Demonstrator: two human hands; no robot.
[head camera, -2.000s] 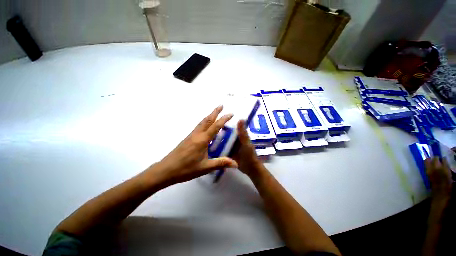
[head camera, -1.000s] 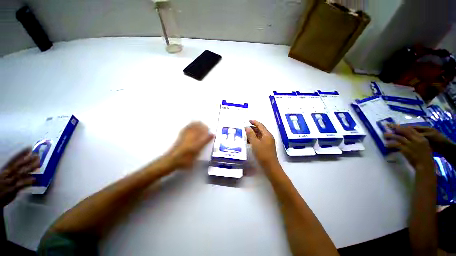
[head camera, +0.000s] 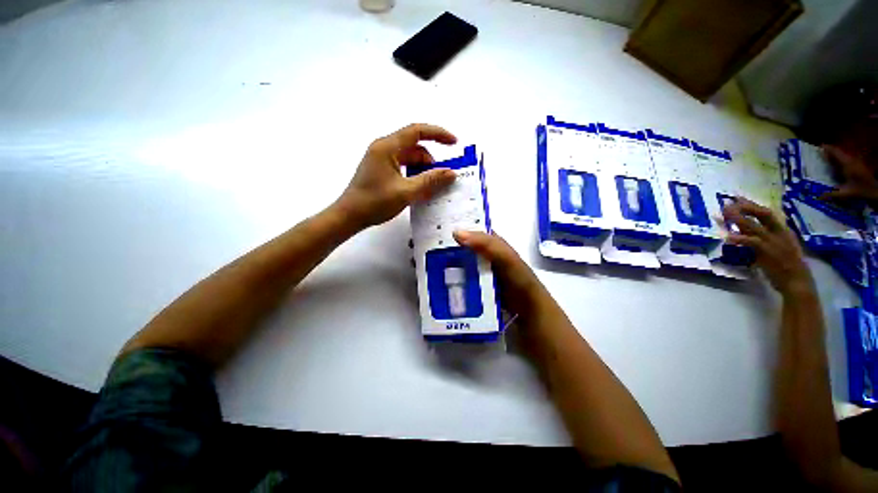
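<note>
A white and blue retail box (head camera: 455, 281) stands or tilts in front of me, its blue panel with a pale device facing me. My left hand (head camera: 400, 178) is at the box's top, thumb on the white upper part and fingers bent behind the blue top edge. My right hand (head camera: 499, 265) grips the box's right side, thumb on its front; its other fingers are hidden behind the box. The lower end shows no open flap.
A row of several similar boxes (head camera: 632, 200) with open lower flaps lies at right. Another person's hand (head camera: 767, 238) touches the rightmost. Blue and white pieces (head camera: 826, 220) lie at far right. A black smartphone (head camera: 435, 44) and a brown bag (head camera: 711, 43) are at the back.
The box's open lower flap no longer shows, and both my hands are now on the box. Another box has joined the row under the other person's hand. The box at far left is out of view.
</note>
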